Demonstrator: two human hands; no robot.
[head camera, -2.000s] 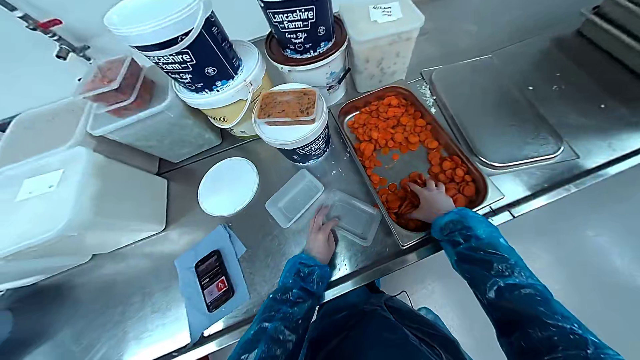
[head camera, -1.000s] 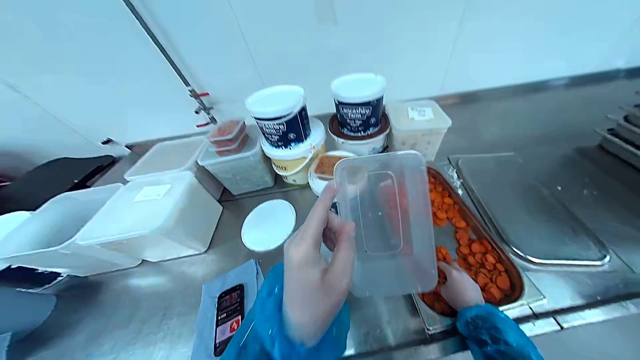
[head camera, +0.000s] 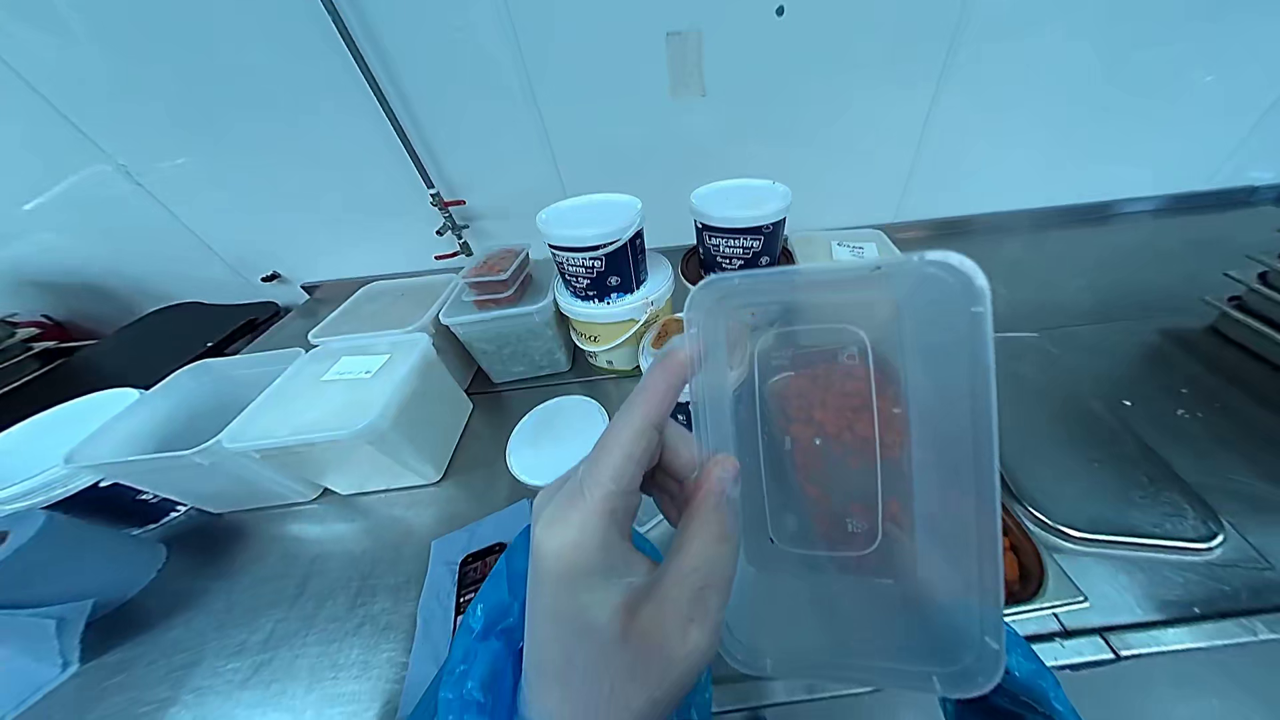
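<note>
My left hand (head camera: 640, 560) grips the left edge of a clear plastic food container (head camera: 940, 460), held up close in front of me between thumb and fingers. Through its base the orange sliced carrots show blurred. A corner of their steel tray (head camera: 1022, 560) is visible past the container's lower right side. My right hand is hidden behind the container; only its blue plastic sleeve (head camera: 1015, 685) shows at the lower right. Beneath my left wrist, a phone (head camera: 478, 575) lies on blue paper (head camera: 425, 620). A round white lid (head camera: 556, 440) rests on the steel counter beyond it.
Stacked yogurt tubs (head camera: 595, 250) and another tub (head camera: 740, 220) stand near the wall. Lidded plastic boxes (head camera: 350, 420) are at the left, with a blue paper roll (head camera: 75, 560) in front. A flat steel lid (head camera: 1110, 470) lies right of the carrot tray.
Two seconds ago my left hand was at the containers on the counter; now it holds one up. My right hand, earlier in the carrots, has passed out of sight. The view has tilted up.
</note>
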